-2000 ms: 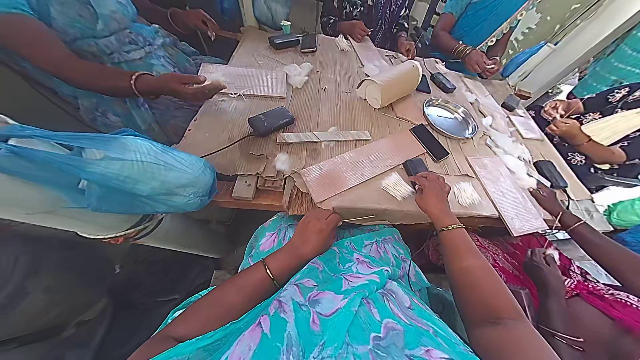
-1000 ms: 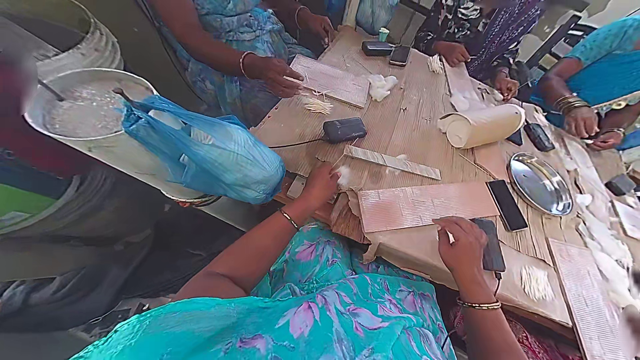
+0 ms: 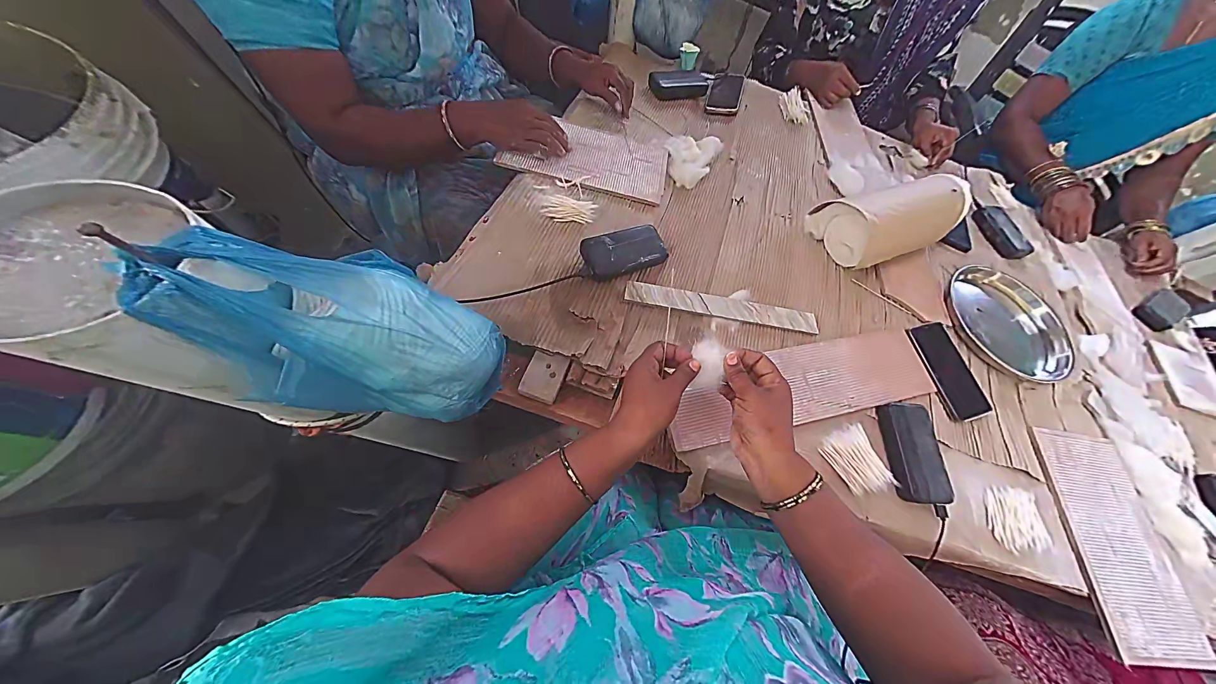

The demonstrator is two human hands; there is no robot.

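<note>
Between my two hands, above the table's near edge, is a small tuft of white cotton (image 3: 709, 364). My left hand (image 3: 657, 385) pinches the tuft's left side and also holds a thin stick (image 3: 668, 323) upright. My right hand (image 3: 760, 404) pinches the tuft's right side between thumb and fingers. Beneath and to the right of my hands lies a pinkish ridged board (image 3: 836, 375). A narrow flat strip (image 3: 722, 307) lies just beyond my hands. Right of my right wrist are a bundle of cotton wicks (image 3: 857, 458) and a black box with a cable (image 3: 914, 454).
Co-workers' hands work around the table; one (image 3: 518, 126) rests on another ridged board (image 3: 608, 163). A blue plastic bag (image 3: 380, 332) hangs by a white bucket (image 3: 180, 214) at left. A phone (image 3: 948, 370), steel plate (image 3: 1011, 321) and rolled sheet (image 3: 893, 223) lie at right.
My hands have come together with cotton between them. My right hand has left the black box it was at. A co-worker's hand at upper left now lies on their board. The view has swung left.
</note>
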